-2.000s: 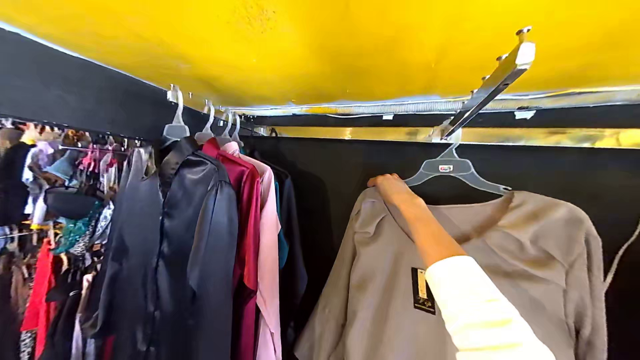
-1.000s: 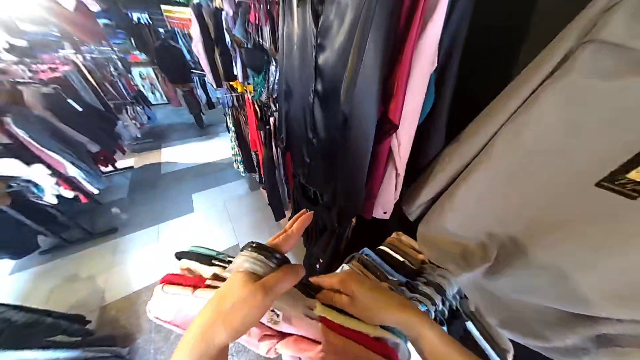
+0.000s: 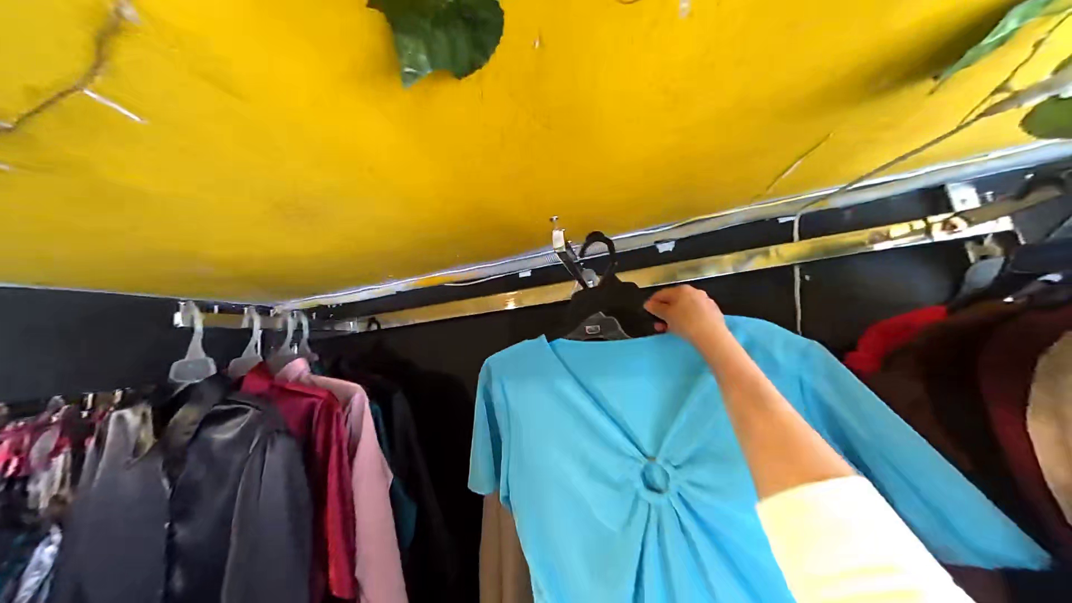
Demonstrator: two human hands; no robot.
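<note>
My right hand (image 3: 688,316) grips the black plastic hanger (image 3: 611,301) near its right shoulder. From that hanger hangs a light blue top (image 3: 599,427) with a V neck and a ring at the chest. The hanger's hook is raised beside the end of a metal display arm (image 3: 569,255); whether it rests on the arm I cannot tell. Behind the blue top, part of a taupe garment (image 3: 501,544) shows low down. My left hand is out of view.
Left of the blue top, a black satin shirt (image 3: 234,486), a dark red shirt (image 3: 335,477) and a pink shirt (image 3: 373,502) hang on clear hangers. Dark and red garments (image 3: 896,335) hang at the right. A yellow ceiling (image 3: 335,167) with leaves is close above.
One second ago both hands were low among folded or hung clothes. Now my right hand is up at the display arm with the blue top, which covers most of the taupe garment. The view has tilted up.
</note>
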